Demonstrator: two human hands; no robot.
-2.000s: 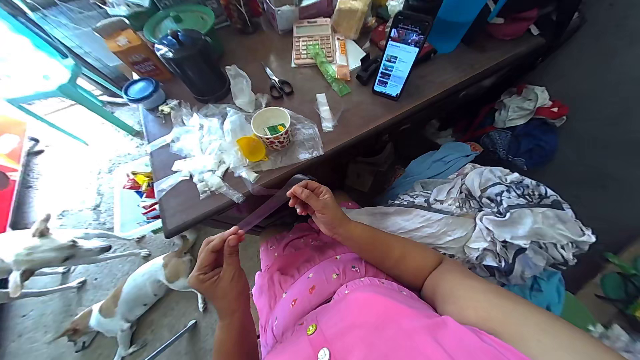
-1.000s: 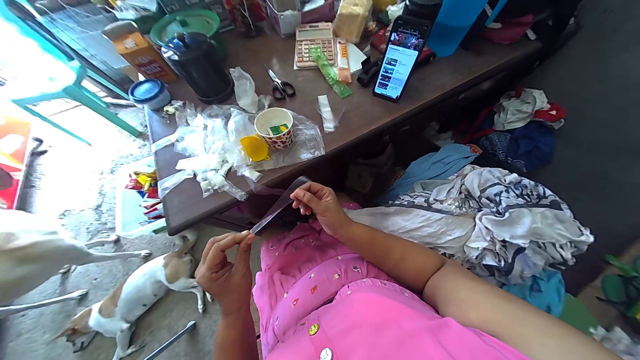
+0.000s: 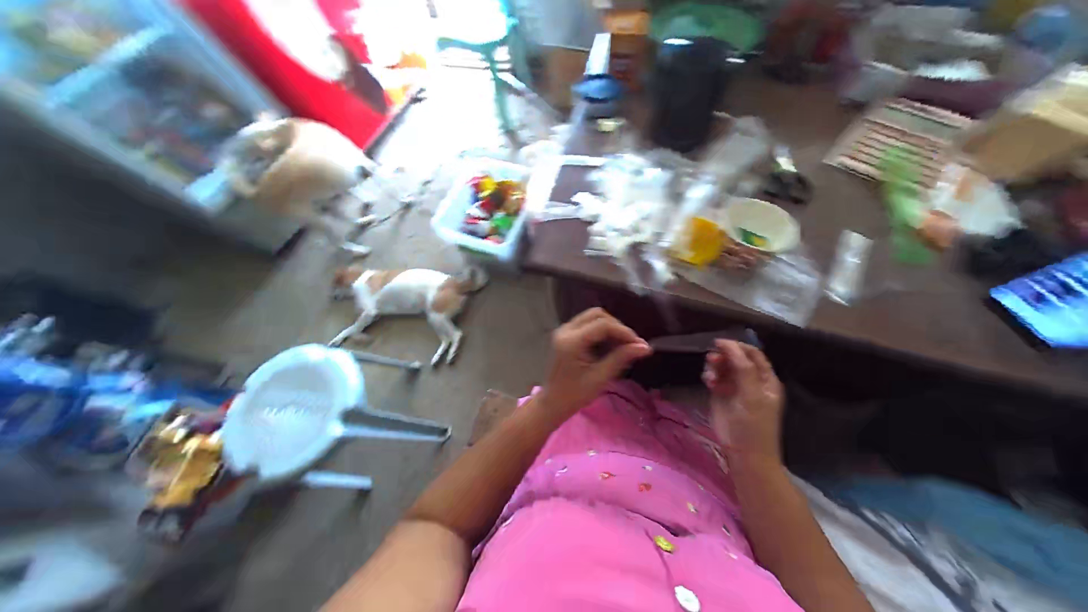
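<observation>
A thin, clear plastic strip (image 3: 684,342) is stretched between my two hands, just off the table's front edge. My left hand (image 3: 595,357) pinches one end with thumb and forefinger. The other end is at the fingertips of my right hand (image 3: 744,387). Beyond them on the brown table (image 3: 926,340) lie crumpled clear and white plastic pieces (image 3: 629,200), a paper cup (image 3: 765,225) with something green inside, and a yellow round piece (image 3: 699,240). The view is blurred, so the strip's details are hidden.
Scissors (image 3: 789,183), a calculator (image 3: 897,136), a green wrapper (image 3: 905,200), a lit phone (image 3: 1050,297) and a dark pitcher (image 3: 687,93) are on the table. Left are a tub of colourful packets (image 3: 489,208), a lying dog (image 3: 408,291), another dog (image 3: 297,166) and a plastic stool (image 3: 297,408).
The view has swung far to the left, bringing in the stool. Both hands still hold the strip between them. The standing dog has moved away from the lying dog.
</observation>
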